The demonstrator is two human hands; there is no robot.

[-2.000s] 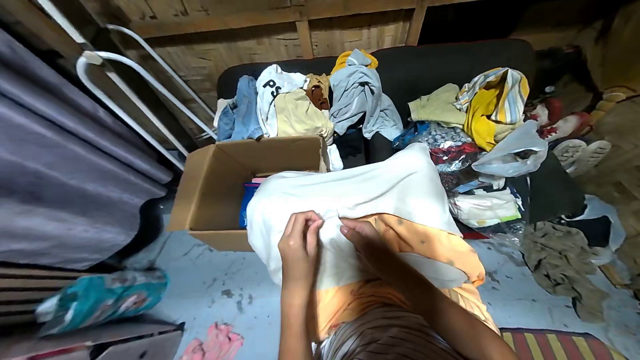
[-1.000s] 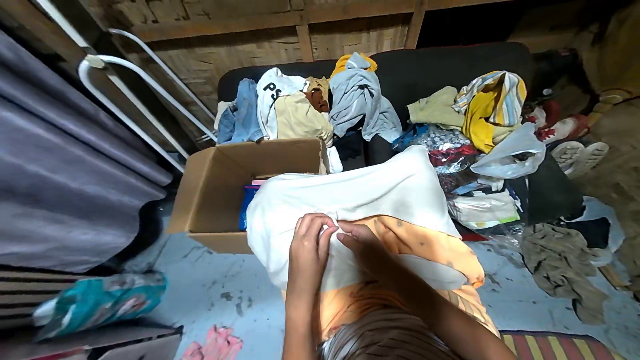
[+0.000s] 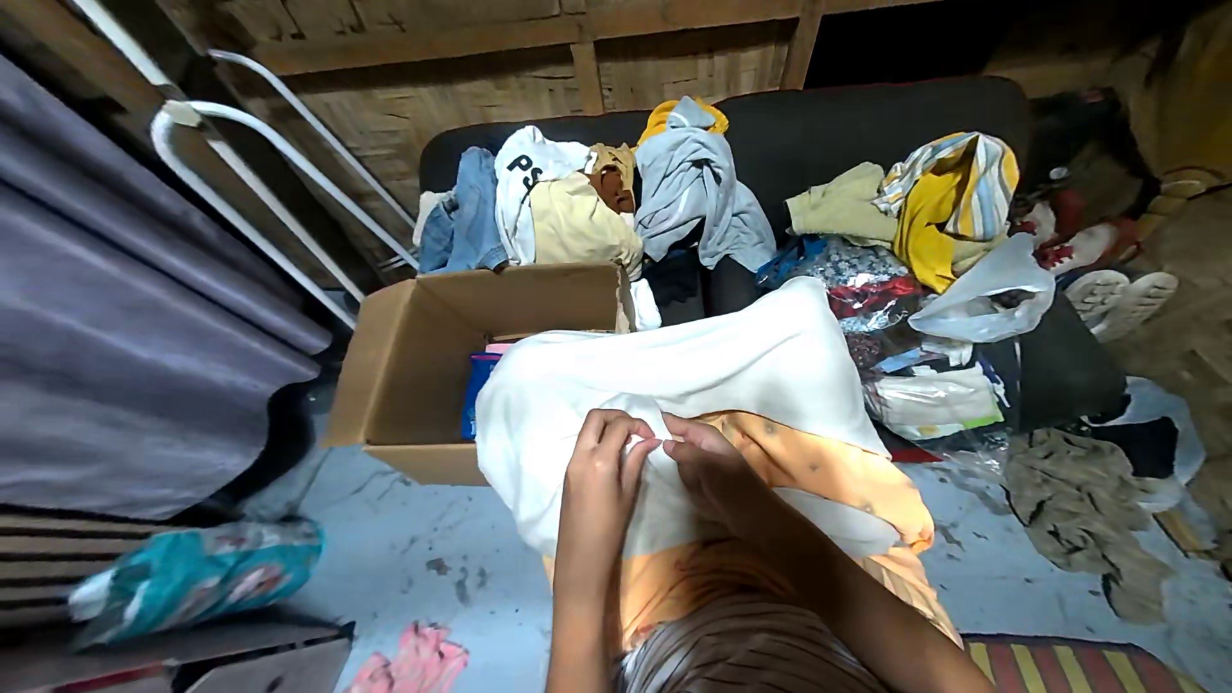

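A white cloth (image 3: 674, 356) is spread over my lap, on top of an orange patterned cloth (image 3: 818, 467). My left hand (image 3: 608, 452) pinches a small gathered part of the white cloth between thumb and fingers. Close beside it, fingertips nearly touching, my right hand (image 3: 701, 450) pinches the same part. What exactly lies between the fingertips is too small to tell. The white cloth partly covers the right side of an open cardboard box (image 3: 385, 375), which holds a blue item (image 3: 474, 390).
Behind the box, clothes (image 3: 577, 217) lie on a dark sofa (image 3: 799, 135). More clothes and plastic-wrapped items (image 3: 929, 399) are heaped at the right. A brown cloth (image 3: 1088, 520), a pink cloth (image 3: 414, 662) and a striped mat (image 3: 1068, 664) lie on the floor. A grey curtain (image 3: 125, 318) hangs left.
Both hands stay at the same part of the white cloth, with small shifts of the fingers. The box and the clothes around have not moved.
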